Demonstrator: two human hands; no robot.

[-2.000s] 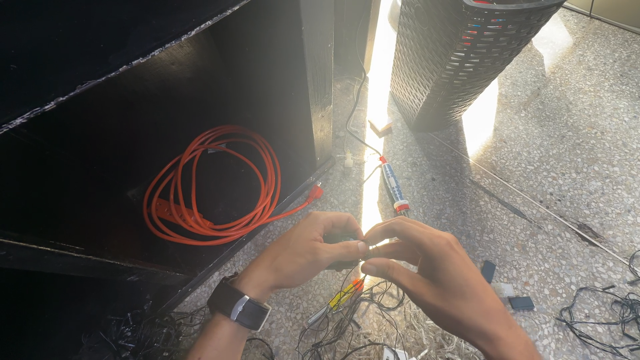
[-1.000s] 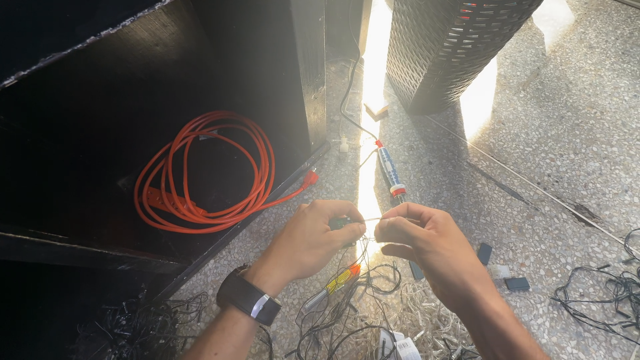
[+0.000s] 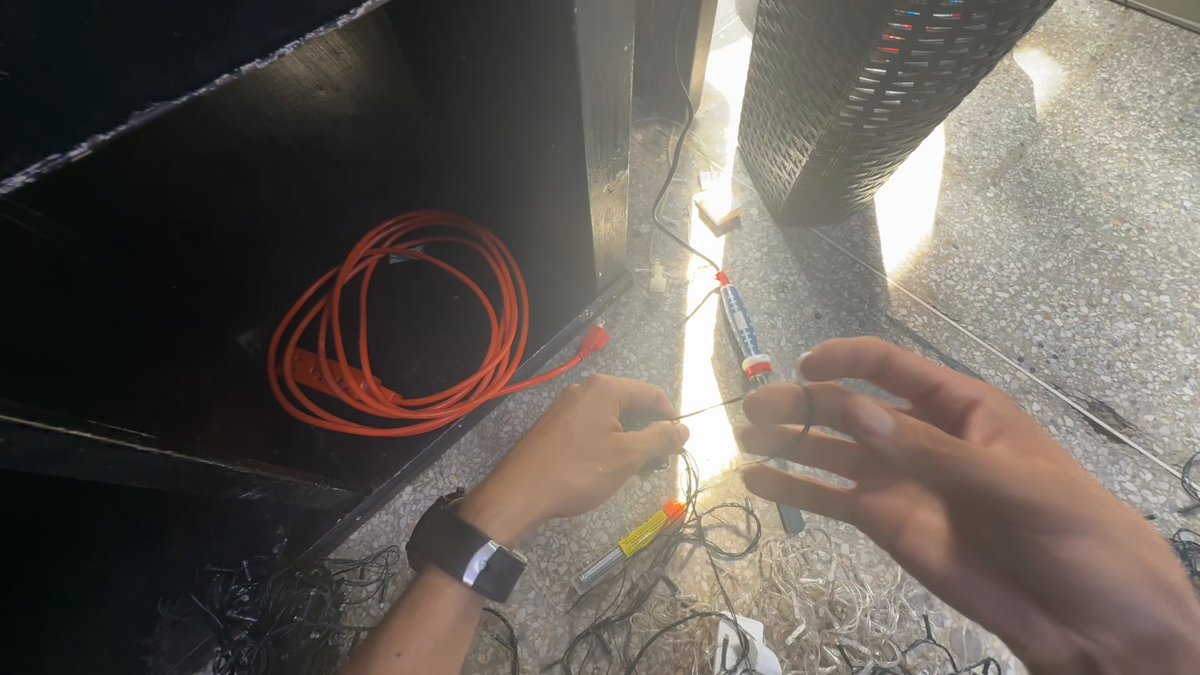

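My left hand (image 3: pixel 586 450), with a dark band on its wrist, pinches a thin dark wire (image 3: pixel 710 409) between thumb and fingers. That wire stretches across to my right hand (image 3: pixel 900 441), where it loops around the spread fingers. Beyond the hands a soldering iron (image 3: pixel 740 323) with a blue and white handle lies on the floor, its cord running away from me. Below my left hand lies a yellow-labelled tube of solder (image 3: pixel 645 532) with an orange cap, beside tangled dark wires (image 3: pixel 736 530). What else my left fingers cover is hidden.
A coiled orange extension cord (image 3: pixel 520 309) lies in a black cabinet (image 3: pixel 609 141) at left. A black woven basket (image 3: pixel 844 112) stands at the upper right. Clear cable (image 3: pixel 825 600) is heaped at the bottom, with a dark wire tangle (image 3: pixel 253 600) at lower left.
My right hand has moved away from my left and its fingers have spread, with the wire now looped over them. My left hand still pinches the wire.
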